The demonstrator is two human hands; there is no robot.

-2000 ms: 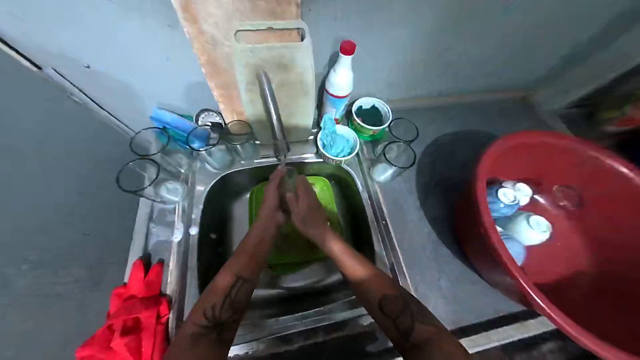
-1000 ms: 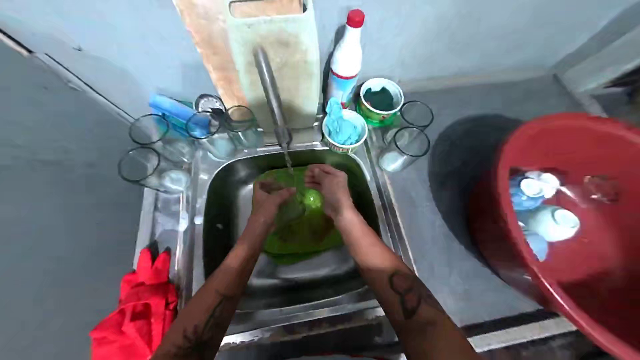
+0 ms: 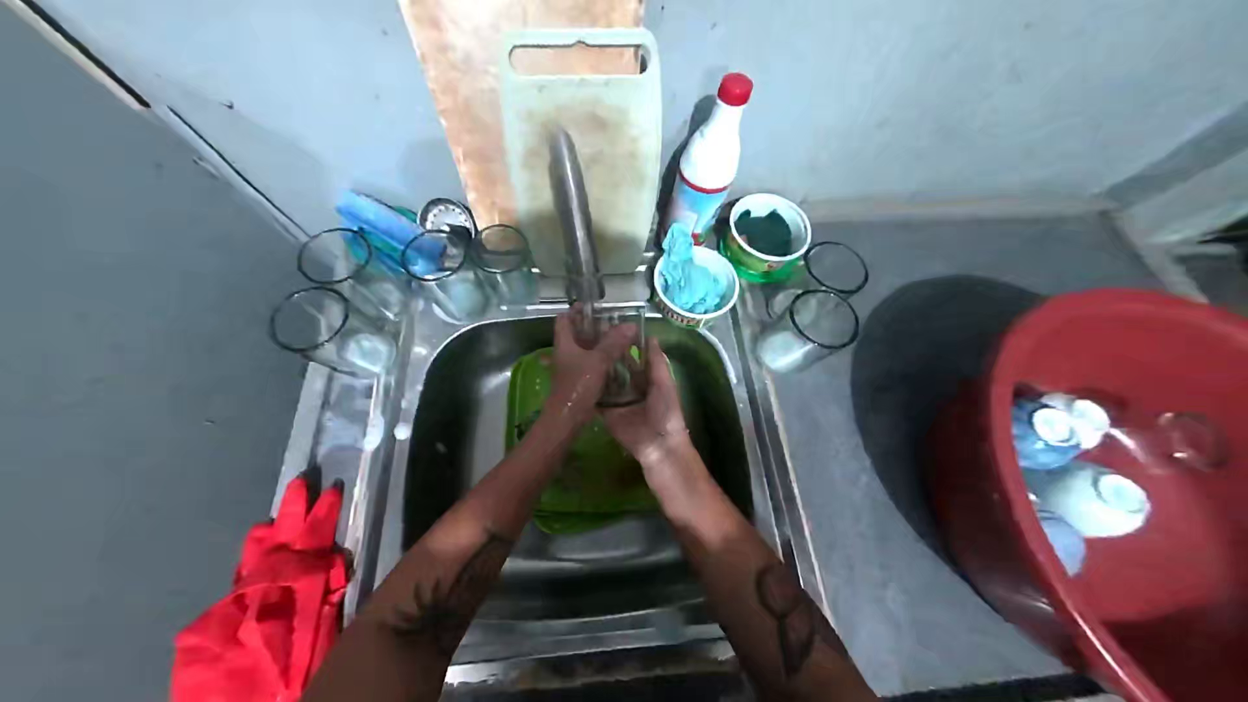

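Observation:
Under the metal faucet (image 3: 575,210), a drinking glass (image 3: 624,361) is held between both hands. My left hand (image 3: 582,366) grips it from the left near its rim, with the thumb across it. My right hand (image 3: 648,400) supports it from the right and below. A green plastic basin (image 3: 585,468) lies beneath my hands in the stainless steel sink (image 3: 468,390). Several clear glasses (image 3: 312,322) stand left of the faucet. Two more, one of them this glass (image 3: 809,331), stand on the right, close to a white tub (image 3: 697,288) with a light blue cloth or scrubber.
A large red plastic tub (image 3: 1014,487) with bottles (image 3: 1102,499) inside stands at right. Red rubber gloves (image 3: 283,585) lie at lower left. Behind the sink are a cutting board (image 3: 585,117), a white bottle with a red cap (image 3: 712,156) and a tub holding something dark green (image 3: 765,239).
My hands have moved up towards the faucet, and the glass between them now shows clearly. The hands were lower over the green basin one second ago.

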